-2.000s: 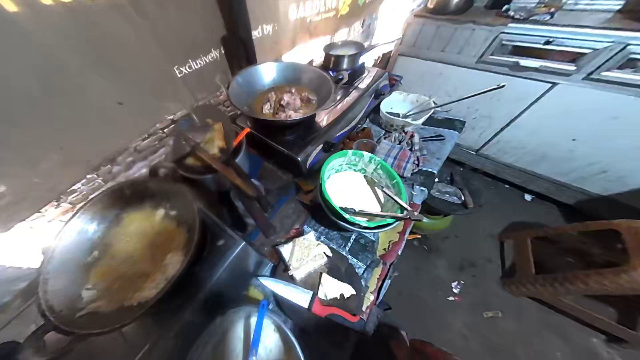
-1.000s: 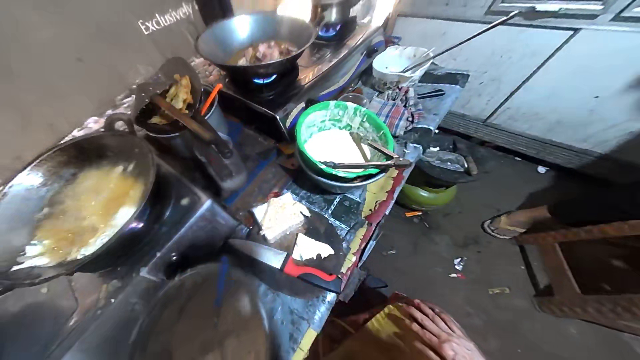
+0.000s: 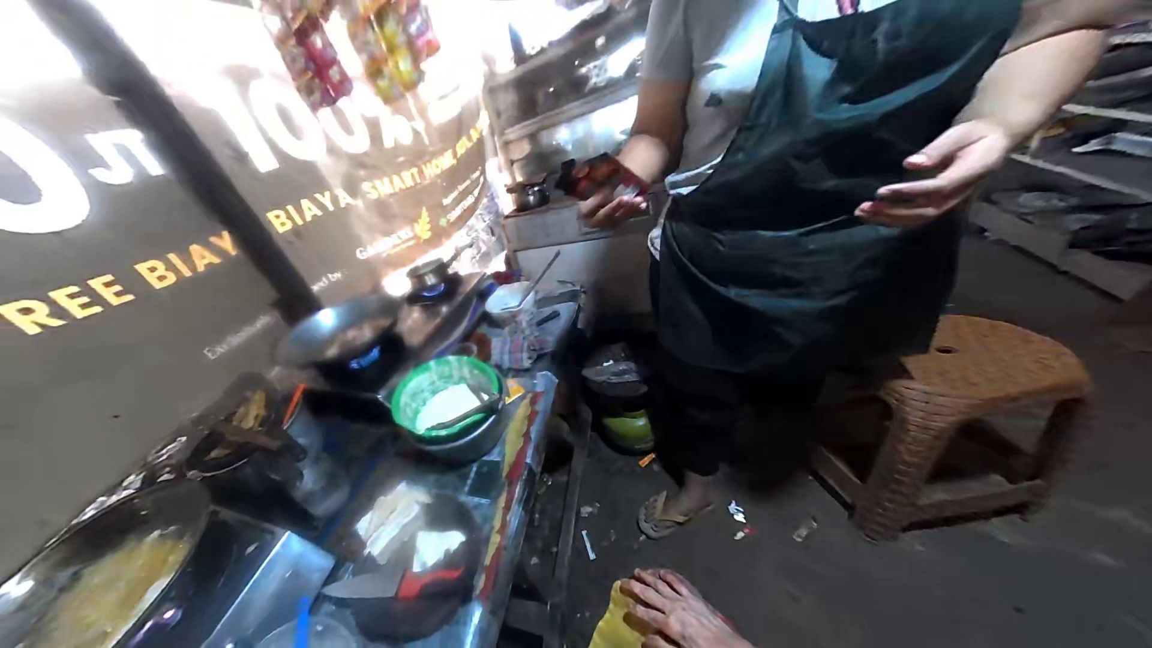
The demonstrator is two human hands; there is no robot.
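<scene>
My right hand (image 3: 675, 607) rests palm down on yellow cloth (image 3: 612, 621) at the bottom centre; whether it grips the cloth I cannot tell. My left hand is out of the frame. Left of it, on the counter, a knife with a red handle (image 3: 430, 583) lies on a dark round board beside white pieces of food (image 3: 438, 547). A green basin (image 3: 407, 396) with white contents and a utensil sits in a metal pot behind the board. At the lower left, a wok (image 3: 193, 513) holds food frying in oil.
A person in a dark apron (image 3: 801, 180) stands ahead, a small dark red item in one hand. Behind the basin, another wok (image 3: 306, 346) sits over a lit blue flame. A brown woven-pattern stool (image 3: 999, 360) stands at the right. Litter (image 3: 738, 513) lies on the floor.
The view has swung up and to the right. A person in an apron now stands beside the counter. My right hand, not seen two seconds ago, shows on the yellow cloth in the last two frames.
</scene>
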